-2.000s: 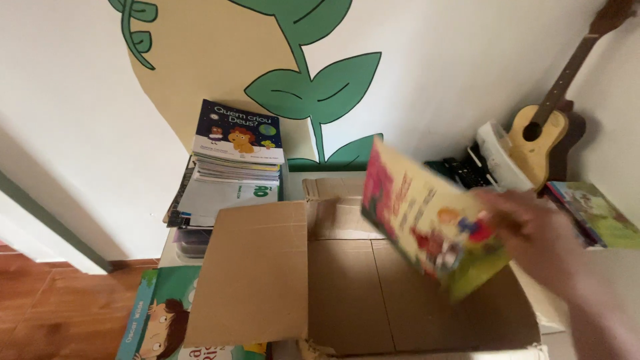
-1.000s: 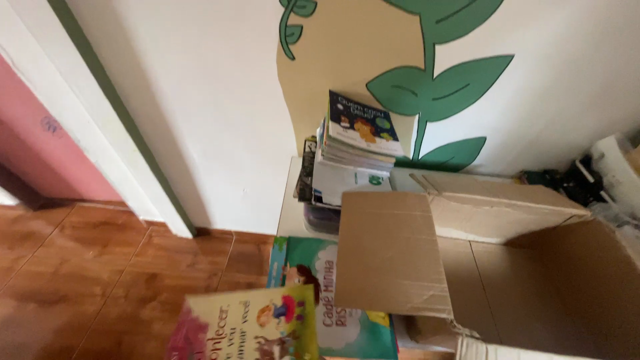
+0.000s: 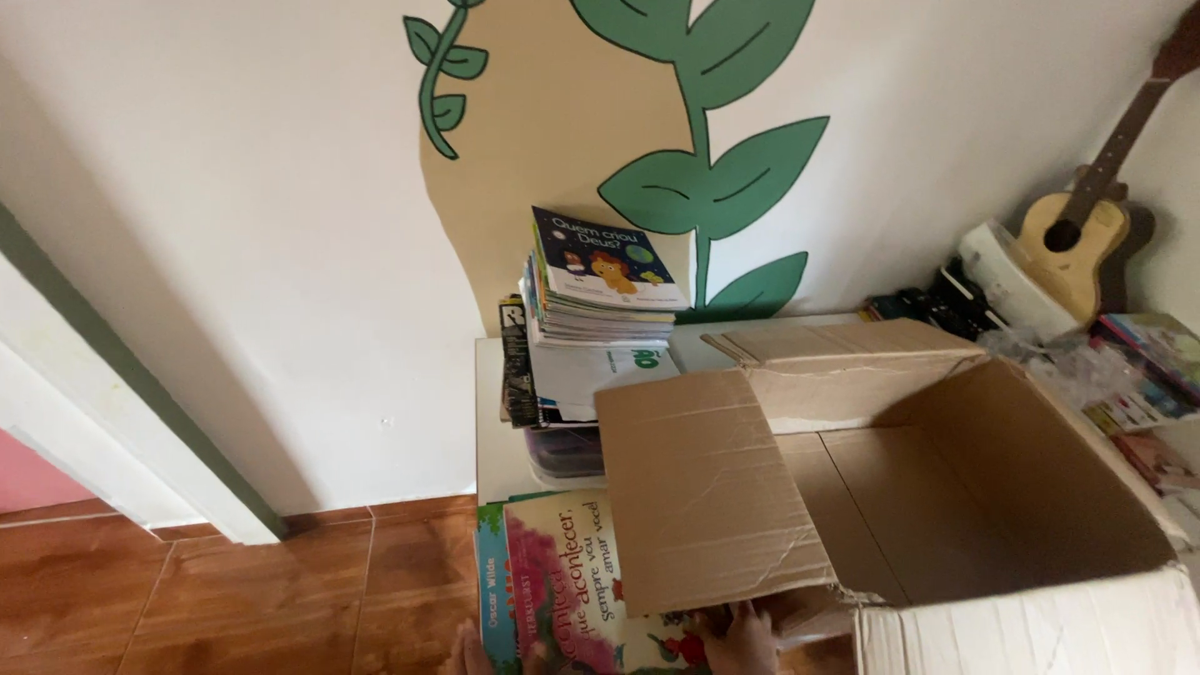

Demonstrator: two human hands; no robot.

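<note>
A picture book with a pink and cream cover (image 3: pixel 581 581) lies on other children's books, beside the cardboard box's left flap. Past the bottom left corner of this pile, my left hand (image 3: pixel 469 652) shows only partly, its fingers by the books' left edge. My right hand (image 3: pixel 742 642) is at the book's right end, under the flap, partly cut off by the frame. Whether either hand grips the book is not clear. The open cardboard box (image 3: pixel 1031 600) stands to the right, its visible inside holding nothing.
A tall stack of thin books (image 3: pixel 609 281) stands against the wall, over a purple-tinted plastic container (image 3: pixel 565 455). A small guitar (image 3: pixel 1064 234), a white plastic bin (image 3: pixel 1017 281) and more books (image 3: pixel 1158 352) are at the right. Tiled floor (image 3: pixel 253 591) lies at the left.
The pink and cream book, in my right hand above the box two seconds ago, now lies on the pile left of it. It covers much of the green book there. My left hand has come into view.
</note>
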